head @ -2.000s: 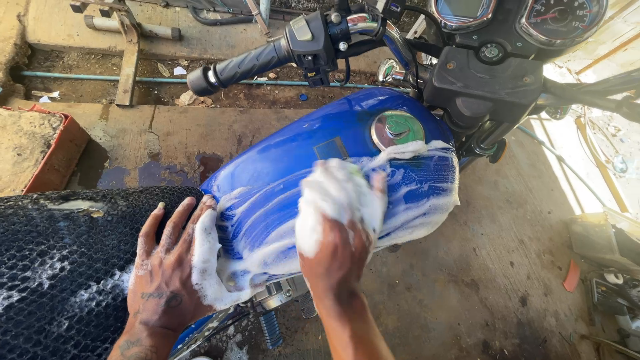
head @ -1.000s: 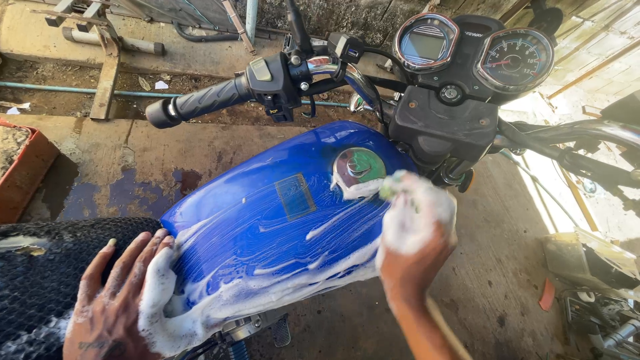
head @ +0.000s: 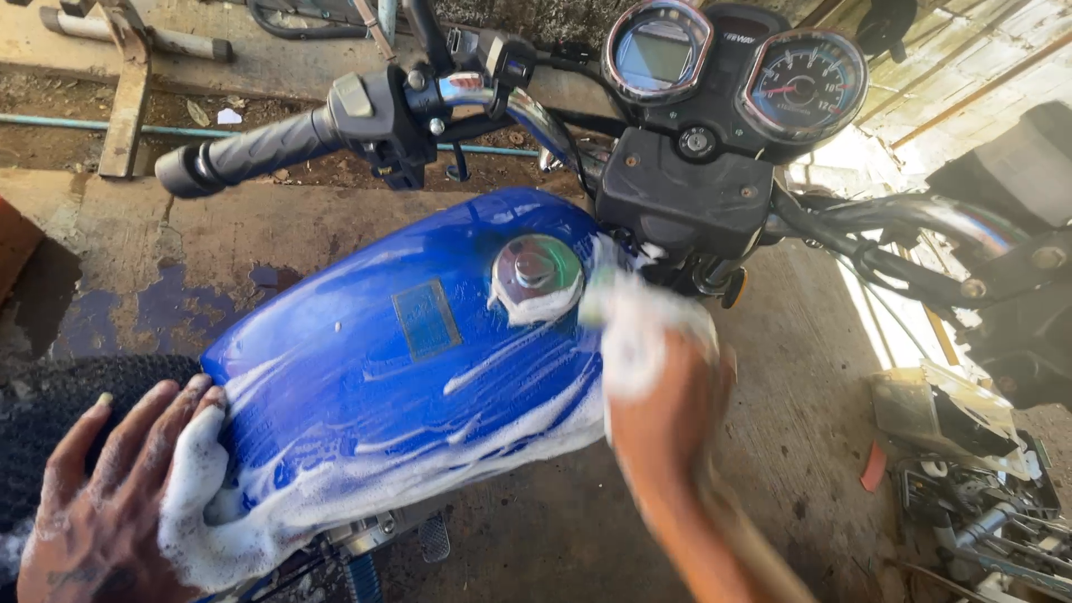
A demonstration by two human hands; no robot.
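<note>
A blue motorcycle fuel tank [head: 360,360] lies across the middle, streaked with white foam along its near side. My left hand [head: 126,494] rests with fingers apart where the black textured seat [head: 50,410] meets the tank, its thumb thick with foam. My right hand [head: 662,368], blurred and foam-covered, is at the tank's front end, closed around a partly hidden sponge [head: 596,297] with some green showing. Just left of it is the round metal fuel cap [head: 536,272], foam along its lower edge. A rectangular label [head: 427,319] sits on the tank top.
Ahead are the left handlebar grip [head: 251,151], a black cover [head: 685,188] and two round gauges [head: 657,52]. A metal stand [head: 126,92] lies at upper left. Metal parts [head: 980,519] lie on the concrete floor at lower right, near a bin-like container [head: 938,410].
My right hand has moved from the middle of the tank forward past the fuel cap. Foam on the tank top has thinned. My left hand stays at the seat end.
</note>
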